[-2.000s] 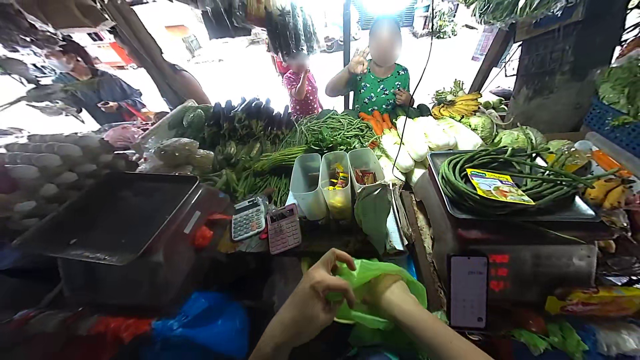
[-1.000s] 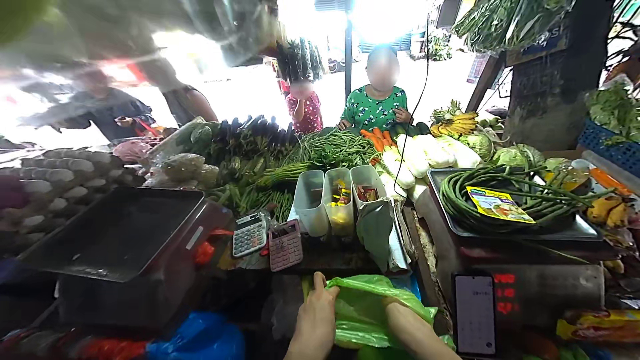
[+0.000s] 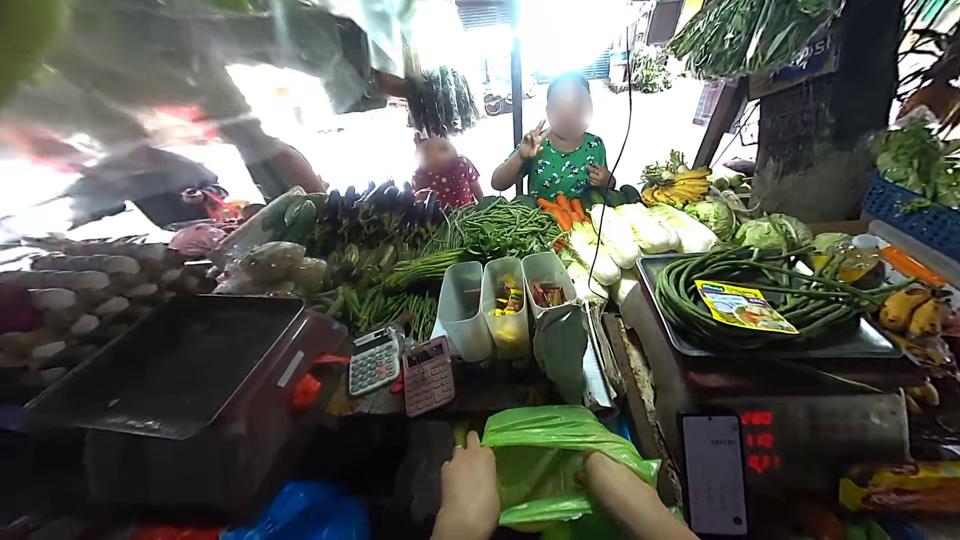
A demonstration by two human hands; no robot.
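A green plastic bag (image 3: 555, 465) is spread at the bottom middle, its mouth partly open. My left hand (image 3: 470, 480) pinches its left edge. My right hand (image 3: 611, 480) reaches into the bag from the right, and its fingers are hidden by the plastic. Just beyond the bag stand three plastic bins (image 3: 510, 307) with small packets inside, beside a white calculator (image 3: 375, 360) and a pink calculator (image 3: 428, 375). To the right, coiled yard-long beans (image 3: 675, 300) and a yellow seasoning packet (image 3: 746, 306) lie on a metal scale tray (image 3: 874, 343).
A dark scale (image 3: 172, 360) is at left, near eggs (image 3: 97, 281). A smartphone (image 3: 714, 476) leans against the right scale. Eggplants (image 3: 382, 214), green beans (image 3: 510, 229), carrots (image 3: 562, 211) and napa cabbages (image 3: 645, 229) cover the far side. A person in green (image 3: 566, 165) stands behind, beside a smaller person (image 3: 446, 176).
The green bag, bunched around my right hand two seconds ago, is now spread wider between my hands. The person in green has raised a hand again, after it was down one second ago.
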